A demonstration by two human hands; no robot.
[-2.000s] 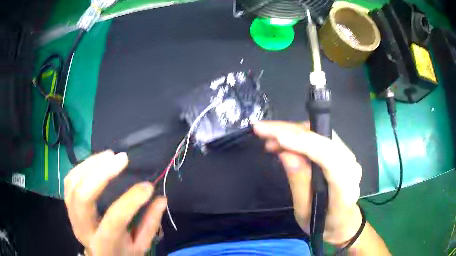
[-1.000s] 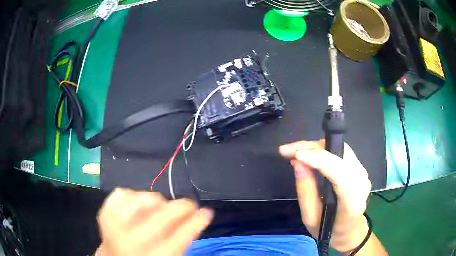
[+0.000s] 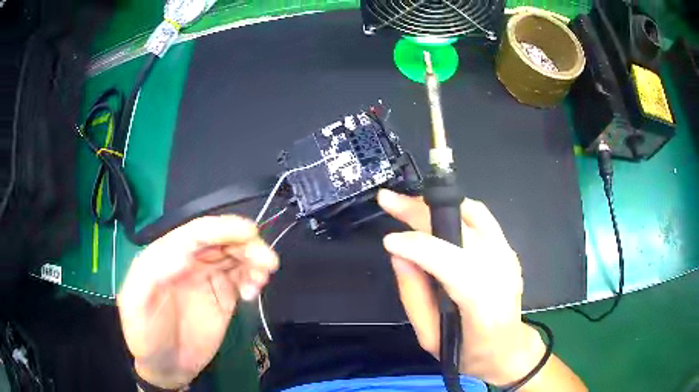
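The black electronic unit point(image 3: 337, 164) with its black-and-white circuit board facing up lies on the black mat. A thick black cable point(image 3: 207, 197) leads to it from the left. Thin white and red lead wires point(image 3: 270, 207) come off its left side. My left hand point(image 3: 203, 287) pinches the wires between thumb and fingers, left of and below the unit. My right hand point(image 3: 467, 283) holds the soldering iron point(image 3: 443, 191) upright between thumb and index finger, tip pointing away from me. My right fingertips are close to the unit's lower right edge; I cannot tell whether they touch it.
A fan with a round wire guard point(image 3: 433, 17) stands at the back, a bright green disc point(image 3: 414, 63) below it. A tan round pot point(image 3: 539, 60) and a black soldering station point(image 3: 625, 84) with a plugged-in cord are at back right. A coiled cable point(image 3: 107, 164) lies left.
My left hand has risen from the front edge and taken hold of the wires. My right hand and the iron have moved left, closer to the unit.
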